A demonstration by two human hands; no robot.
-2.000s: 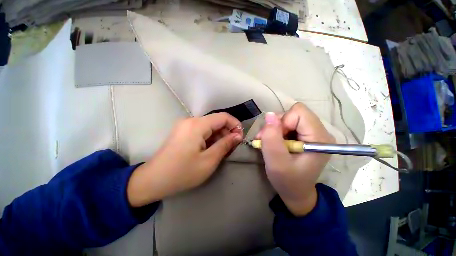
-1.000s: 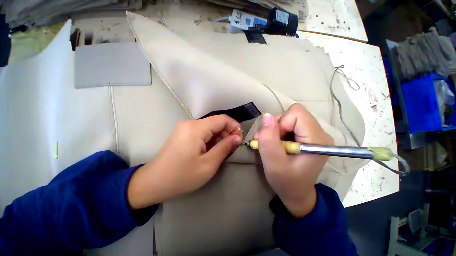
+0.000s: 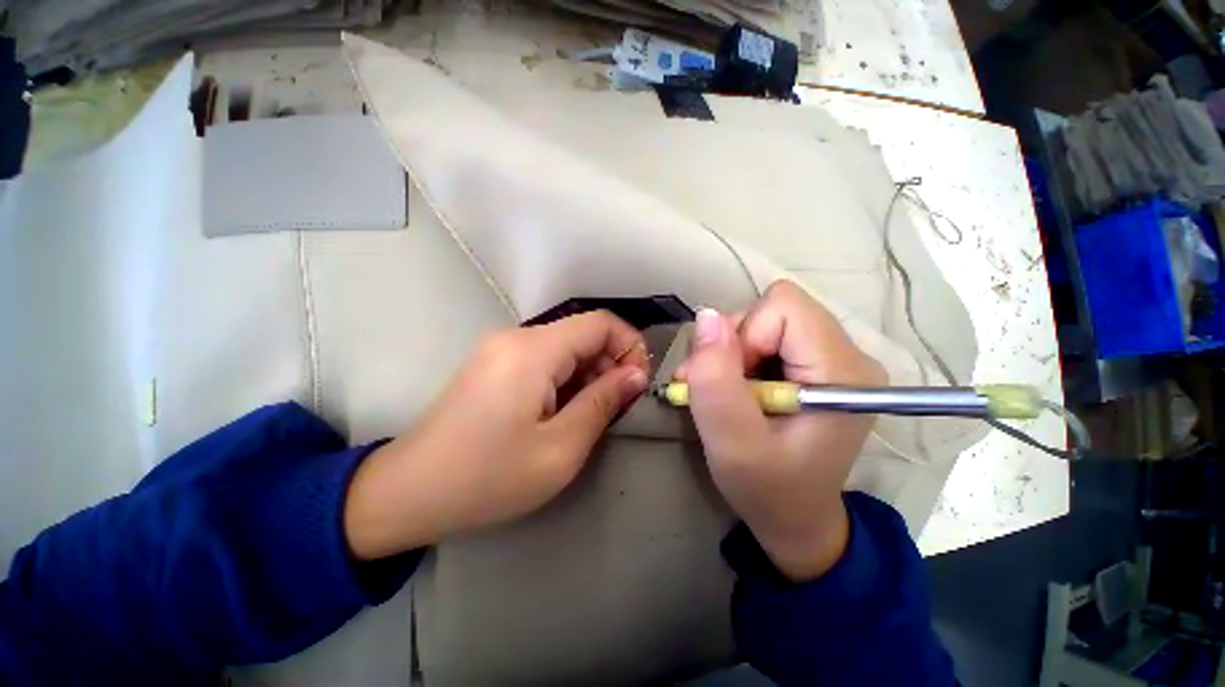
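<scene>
A beige cover panel (image 3: 578, 537) lies under both hands, with a corner folded over beyond them. My left hand (image 3: 504, 423) pinches fine thread ends between thumb and fingertips, close to the panel. My right hand (image 3: 793, 416) holds a pen-sized tool, the thread burner pen (image 3: 893, 399), with a silver barrel and yellow wrapping at tip and tail. Its tip is at my left fingertips; contact cannot be told. A black label strip (image 3: 625, 310) shows just beyond my fingers, partly hidden by them.
A grey flap (image 3: 304, 175) lies at upper left. A thin cord (image 3: 910, 289) curls on the panel at right. A blue-white bottle or adapter (image 3: 661, 59) with a black end is beyond the panel. A panel stack (image 3: 363, 11) is at the top; a blue bin (image 3: 1135, 275) stands far right.
The black label strip has bent and its end has turned down behind my right fingers. My right hand and the pen have shifted slightly left. My left hand stays almost still.
</scene>
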